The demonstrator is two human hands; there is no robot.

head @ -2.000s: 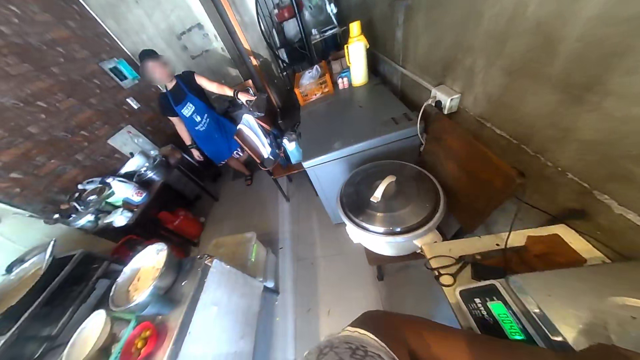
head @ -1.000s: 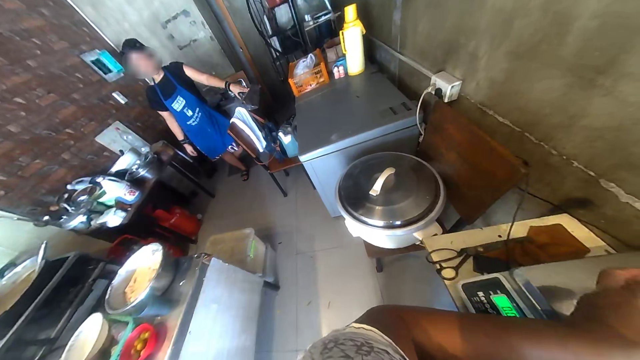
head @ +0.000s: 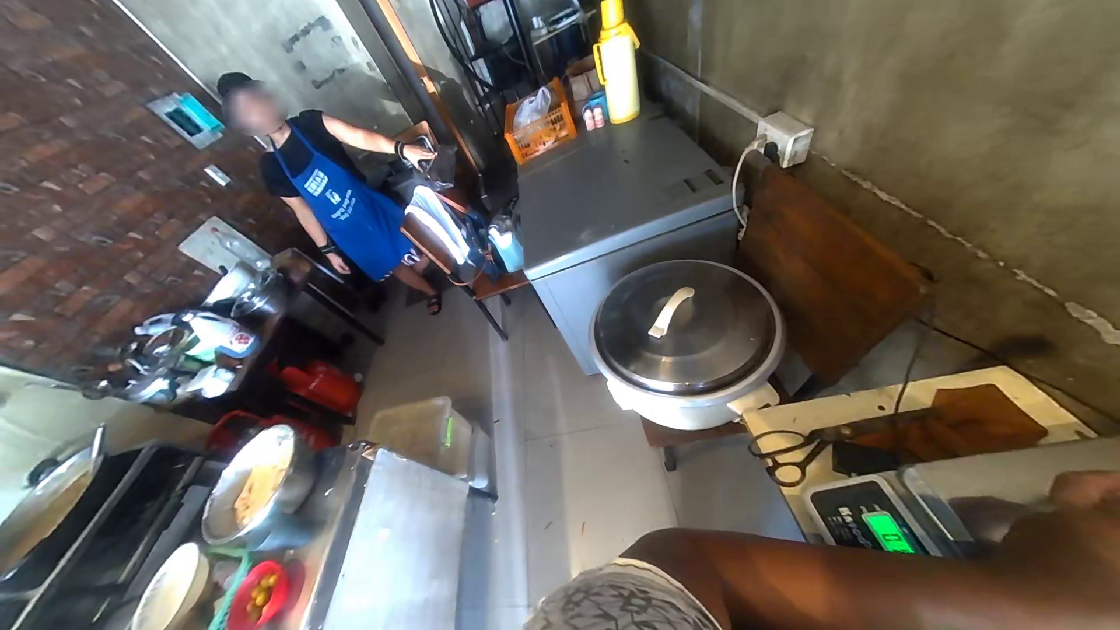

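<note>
My left forearm, with a patterned sleeve, reaches from the bottom middle to the right. My left hand (head: 1054, 534) is blurred at the right edge, over a metal surface beside a digital scale (head: 862, 516) with a lit green display; its fingers and anything in them cannot be made out. My right hand cannot be made out. Black-handled scissors (head: 792, 455) lie on a pale wooden board (head: 980, 381), near a brown cloth or leather piece (head: 984, 424). Beyond the board stands a large white cooker (head: 682, 407) with a metal lid (head: 691, 337) on it.
A grey chest or cabinet (head: 621, 192) bears a yellow thermos (head: 618, 70) and an orange basket (head: 541, 131). A person (head: 337, 188) in a blue apron stands at the upper left. A metal pot (head: 258, 486) and red bowl (head: 258, 595) are at lower left.
My left forearm has come further into view toward the right, over the near part of the scale; my hand now lies lower at the right edge than one second ago.
</note>
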